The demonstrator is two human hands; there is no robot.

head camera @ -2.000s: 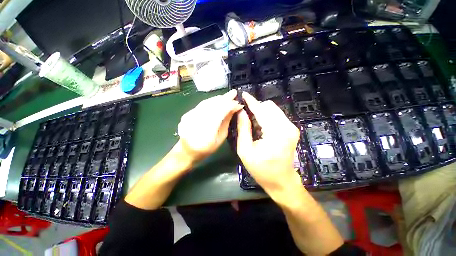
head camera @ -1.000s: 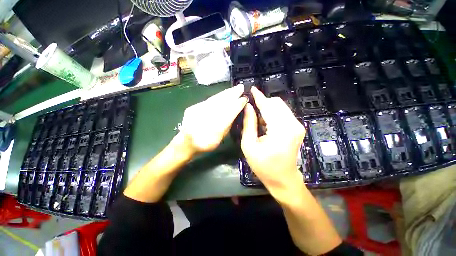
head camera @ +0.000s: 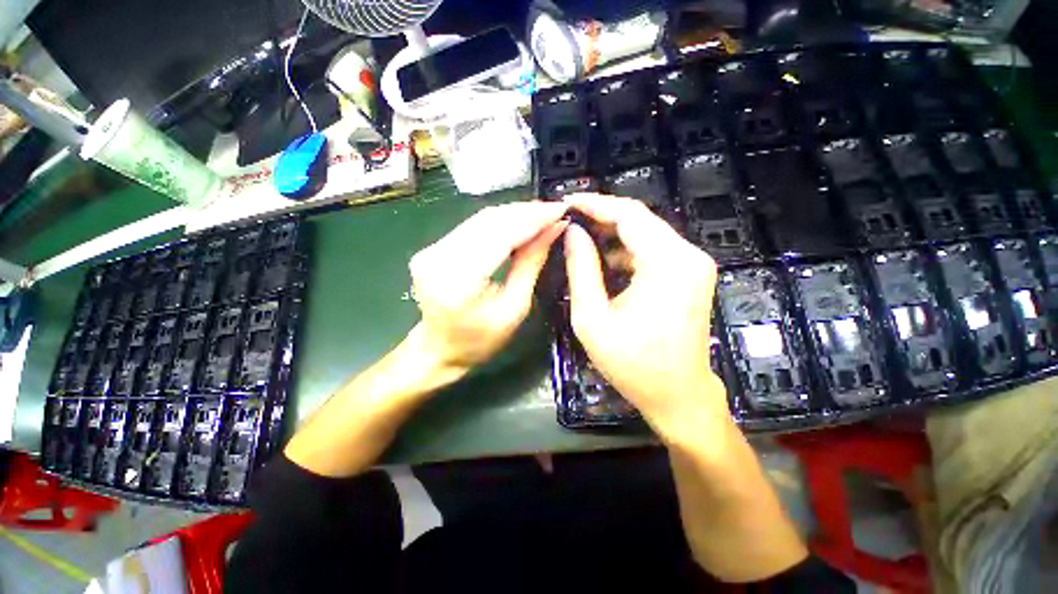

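My left hand [head camera: 473, 282] and my right hand [head camera: 644, 308] meet fingertip to fingertip over the left edge of the right tray. Both grip a dark device housing [head camera: 571, 221] between thumbs and forefingers; the fingers hide most of it. The large glossy black tray [head camera: 853, 400] on the right holds rows of black housings, some with a shiny silver area. One pocket in its middle row looks plain black, with no housing seen. Tiny whitish bits lie on the green mat by my left hand, mostly hidden.
A second black tray [head camera: 174, 348] of housings lies at left. Behind are a green cup [head camera: 151, 157], blue mouse [head camera: 301, 165], crumpled clear bag [head camera: 490, 151], white fan [head camera: 377, 12] and phone [head camera: 461, 65]. Red stools [head camera: 864, 499] stand below. A person's beige clothing [head camera: 1004, 476] is at right.
Both hands stay together at nearly the same place. My left fingers have bent and opened a gap below the fingertips. The dark housing between them shows less.
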